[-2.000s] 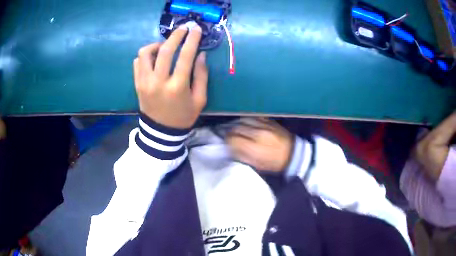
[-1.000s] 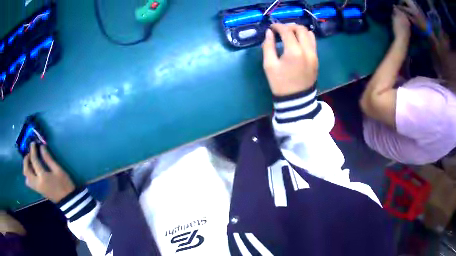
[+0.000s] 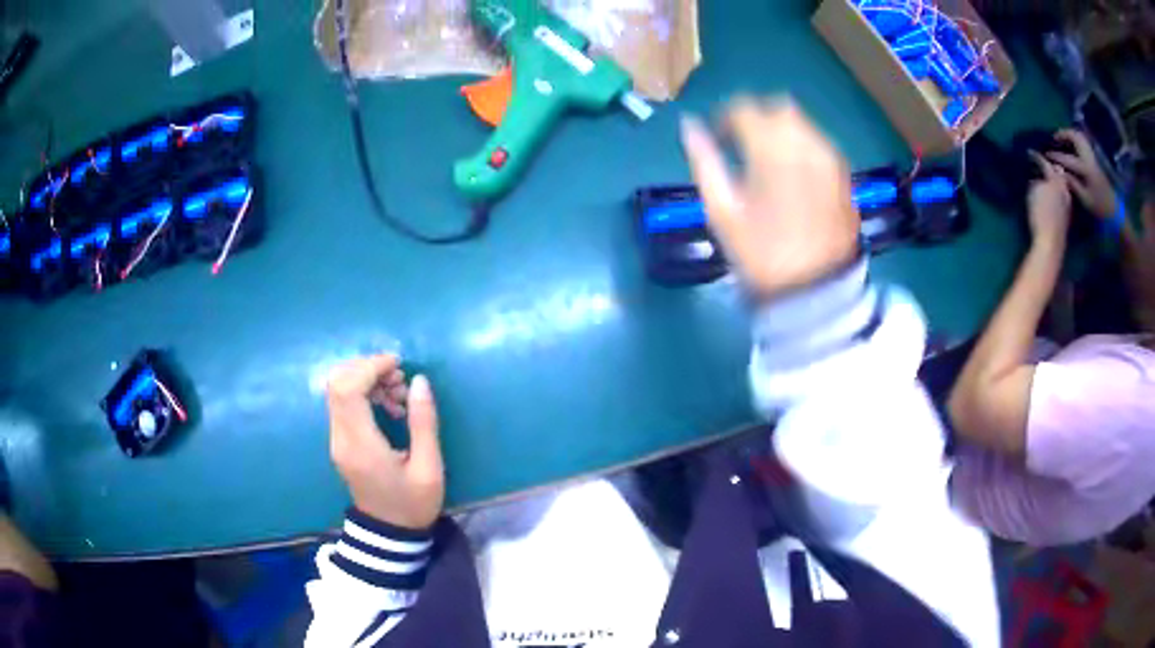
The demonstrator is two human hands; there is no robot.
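Note:
My left hand (image 3: 384,441) is over the bench near its front edge, fingers loosely curled and apart, with nothing in it. My right hand (image 3: 785,196), blurred by motion, is raised over the row of black housings with blue cells (image 3: 681,238) and hides part of it; its thumb and fingers are apart and nothing shows in them. A single black housing with a blue cell (image 3: 145,403) and a red-tipped lead lies at the left. The green glue gun (image 3: 551,95) with an orange trigger lies at the upper middle.
Two rows of black housings with blue cells (image 3: 133,203) lie at the upper left. The black cord (image 3: 367,177) curves left of the gun. Opened cardboard (image 3: 418,44) lies behind it. A cardboard battery box (image 3: 906,108) and another person's arms (image 3: 1020,285) are at the right.
The view has shifted, showing more of the bench's far side. My left hand has left the single housing and moved right, empty. My right hand has lifted off the right row.

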